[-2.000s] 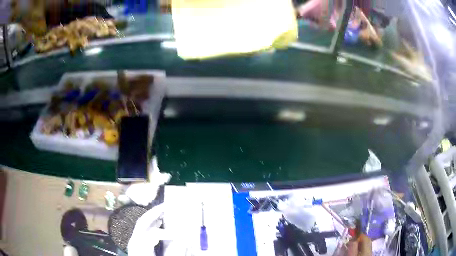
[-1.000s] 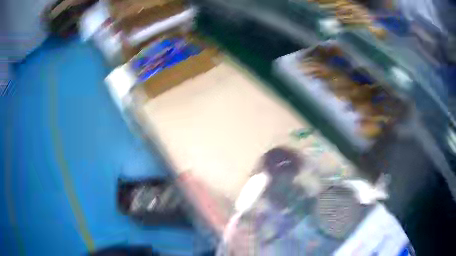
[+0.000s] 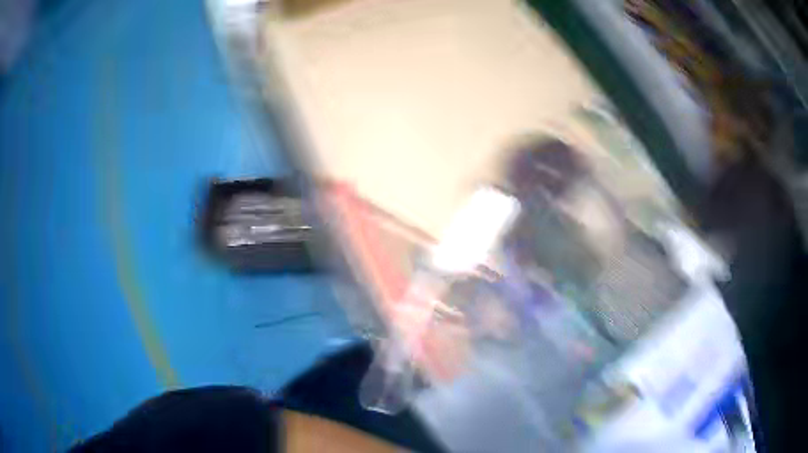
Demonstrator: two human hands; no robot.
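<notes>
The picture is strongly blurred. A white oblong device (image 3: 478, 230) lies on the printed cardboard (image 3: 407, 115), near its red printed part. A dark round-ended tool (image 3: 549, 168) lies just beyond it. A grey speckled dish (image 3: 633, 292) sits to the right of them. White paper with a blue stripe (image 3: 691, 380) is at the lower right. A dark sleeve and a strip of bare skin, seemingly my arm, show at the bottom edge. Neither of my hands can be made out.
The blue floor (image 3: 62, 221) with a yellow line fills the left. A black box or crate (image 3: 261, 226) with shiny contents stands beside the table's left edge. The dark green conveyor (image 3: 602, 62) and part of a white tray (image 3: 664, 97) with brownish things are at the upper right.
The view has swung left and down, showing more floor and the bottom-edge sleeve and skin. The fingers at the lower right two seconds ago are out of the picture.
</notes>
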